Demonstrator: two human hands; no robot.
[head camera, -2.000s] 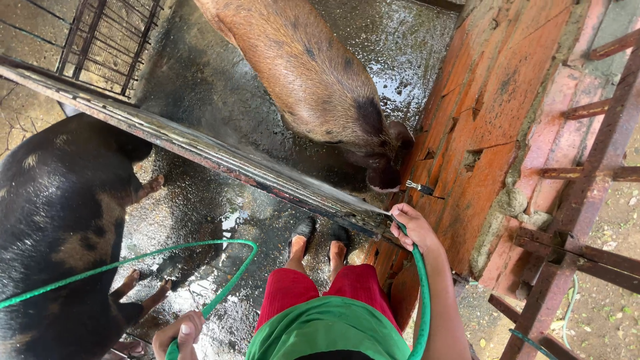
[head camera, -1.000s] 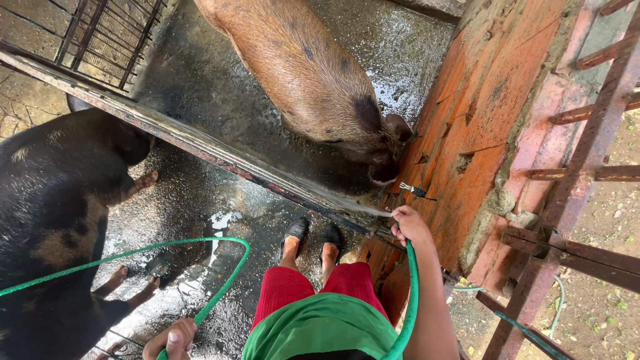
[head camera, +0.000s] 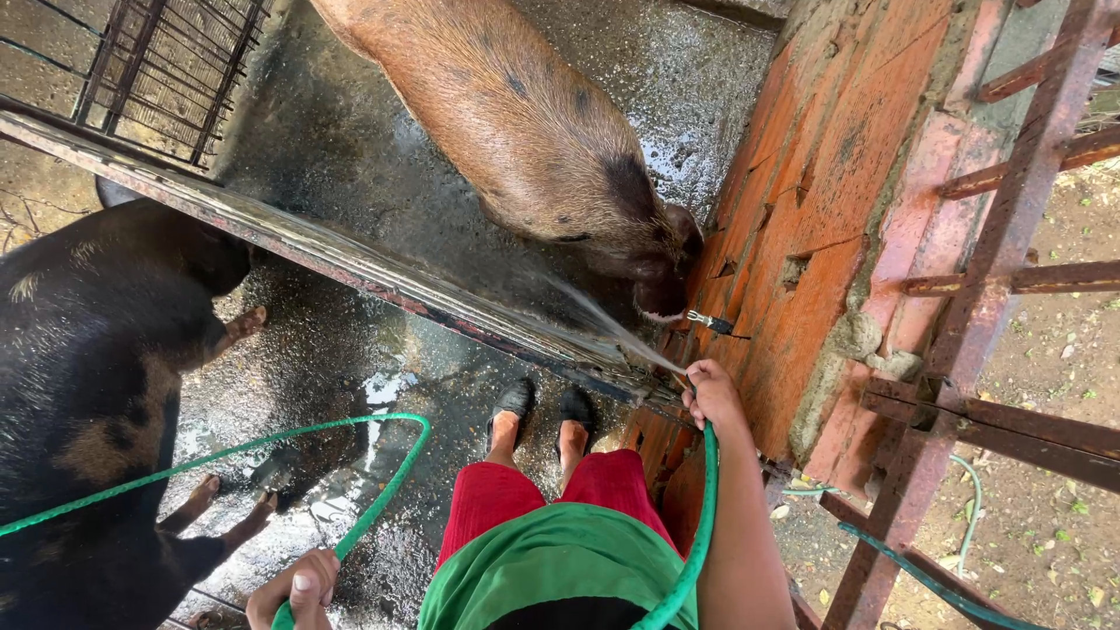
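Note:
My right hand (head camera: 713, 392) grips the end of a green garden hose (head camera: 705, 512) beside the brick wall, and water sprays from it up and left over the metal barrier. At the lower left, my left hand (head camera: 296, 588) is closed around another stretch of the hose, which loops away to the left. A brown pig (head camera: 534, 114) with dark patches stands in the pen beyond the barrier, its head low by the wall near a metal nipple drinker (head camera: 710, 323). On the left a black pig (head camera: 87, 350) lies on the wet floor on my side.
A rusty metal barrier (head camera: 350, 267) crosses between the pigs. An orange brick wall (head camera: 822, 175) runs along the right, with rusty metal bars (head camera: 989, 262) outside it. Wet concrete floor (head camera: 289, 376) with puddles surrounds my feet. A metal grate (head camera: 179, 74) stands at the upper left.
Water keeps spraying from the hose in my right hand, and both hands still grip it. The pigs stay in nearly the same places.

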